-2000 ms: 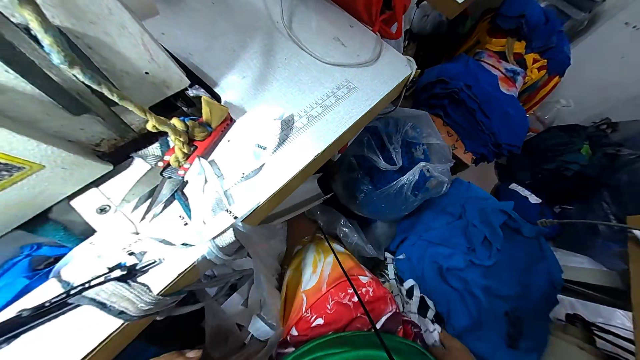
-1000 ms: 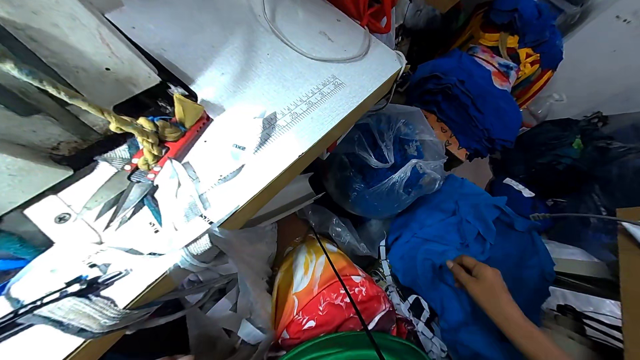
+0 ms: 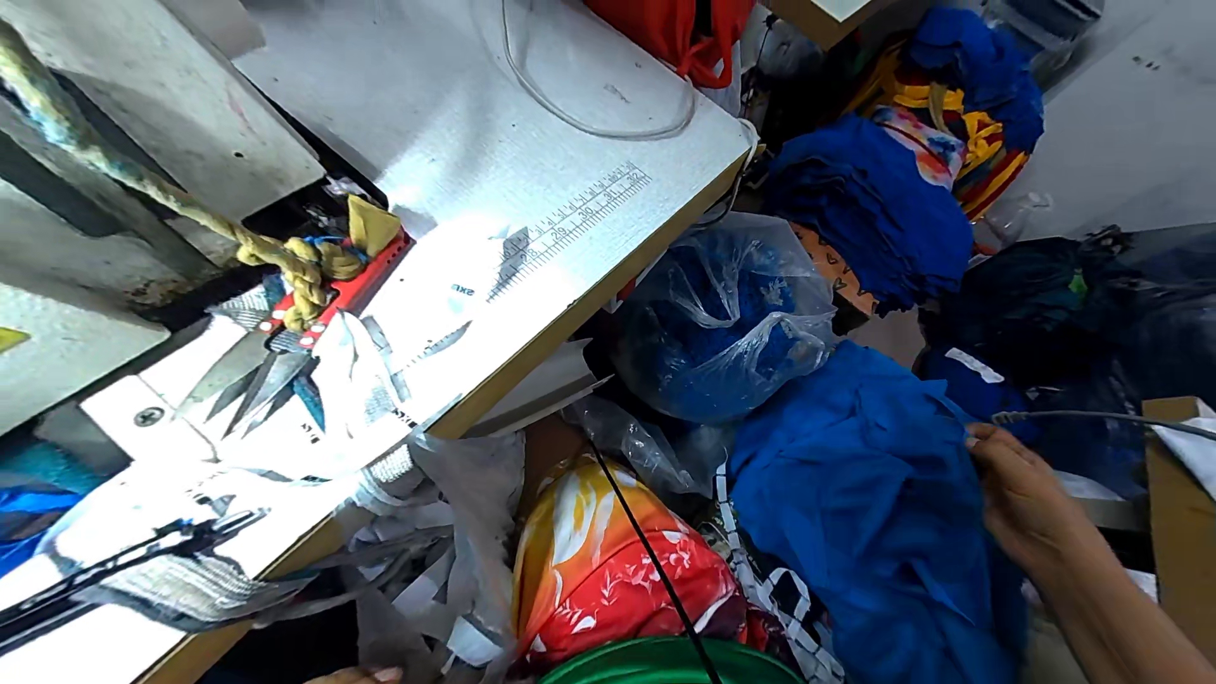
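Observation:
At the right, my right hand [image 3: 1026,494] pinches the right edge of a heap of blue fabric [image 3: 855,484]. Only a sliver of my left hand [image 3: 356,675] shows at the bottom edge, so what it holds is hidden. Between the hands lies a red, orange and white printed fabric [image 3: 627,560], with a green rounded thing [image 3: 670,662] below it. Behind the blue heap sits a clear plastic bag [image 3: 722,313] with blue material inside.
A white sewing table [image 3: 655,123] with a printed ruler spans the left. On it are snips [image 3: 266,380], a yellow rope [image 3: 190,204] and white strips. Blue cloth pieces [image 3: 869,204] are stacked at the back right. A cardboard box [image 3: 1178,513] stands at the right edge.
My right hand came onto the blue fabric from the lower edge, then moved right to the heap's edge. The fabric's outline has shifted.

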